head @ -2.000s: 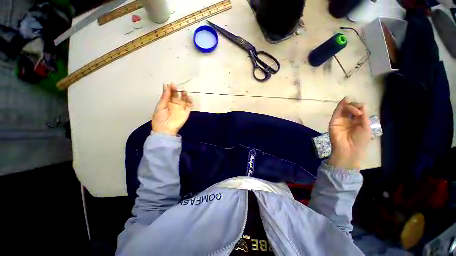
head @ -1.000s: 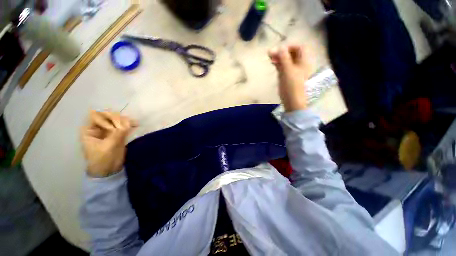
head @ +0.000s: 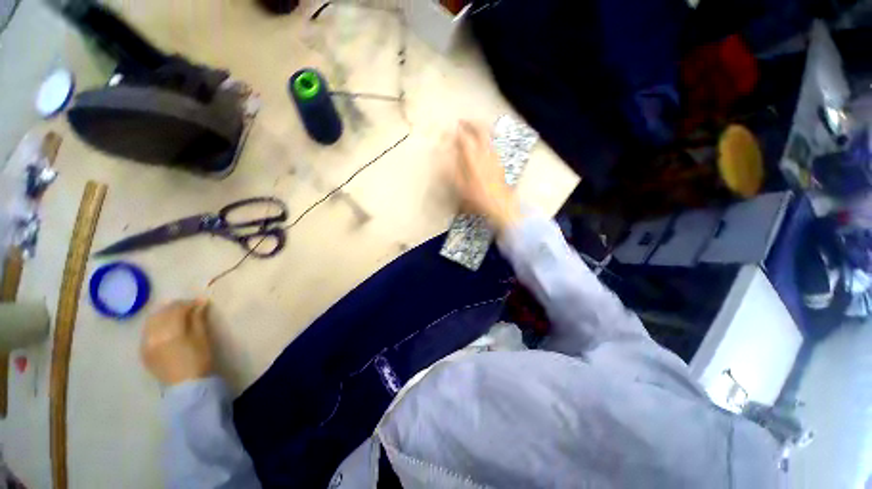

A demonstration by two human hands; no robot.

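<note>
A dark navy jacket lies across my lap and the table's near edge, with pale stitch lines and a narrow label with light lettering. A dark thread runs slantwise above the table, passing over the scissor handles. Its lower end reaches my left hand, whose fingers are pinched at the table's left part; the needle cannot be made out. My right hand is blurred, over the speckled grey-white weight. The thread's visible upper end is a little left of its fingertips; whether it holds anything is unclear.
Black shears and a blue tape ring lie beyond my left hand. A dark iron, a green-ended thread cone and glasses are farther back. A wooden ruler is at left. Dark cloth hangs at right.
The view has turned to the right and the iron has come into sight. My left hand has closed into a tighter pinch. The thread shows clearly, with a gap at my right fingertips.
</note>
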